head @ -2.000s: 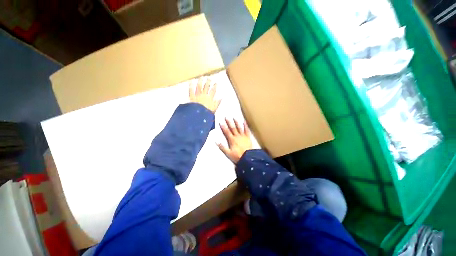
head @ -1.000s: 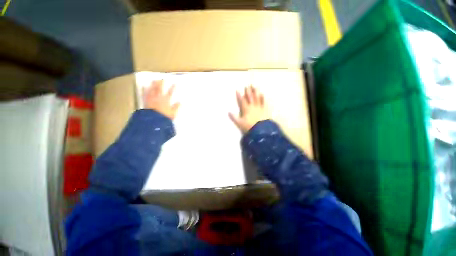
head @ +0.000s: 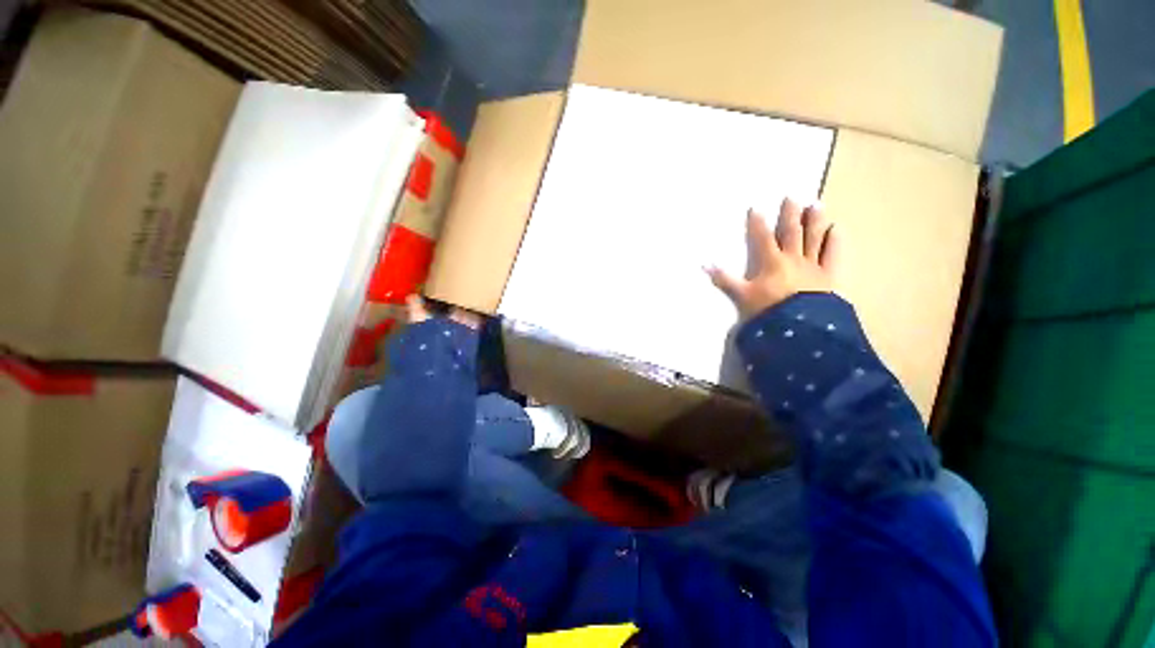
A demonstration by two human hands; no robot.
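Observation:
The open brown carton [head: 595,380] stands before me. A white liner sheet [head: 671,215] lies flat in its mouth, up to the near edge. The left flap [head: 500,190], far flap [head: 785,57] and right flap [head: 899,241] are folded outward. My right hand [head: 785,260] rests palm down on the right part of the sheet, fingers spread. My left hand [head: 443,311] is at the near corner of the left flap, partly hidden by the flap and sleeve; its grip cannot be told.
A stack of white sheets [head: 291,228] lies on a red-taped carton at left. Two tape dispensers [head: 241,509] [head: 167,613] and a marker pen [head: 233,576] lie on a white surface. Brown cartons [head: 101,190] stand at far left, a green crate [head: 1077,367] at right, a red stool [head: 621,481] below.
The view has swung left, so the carton appears further right. My left hand has left the sheet and moved to the left flap's corner. The right hand stays on the sheet; the near edge of the sheet now lies flat.

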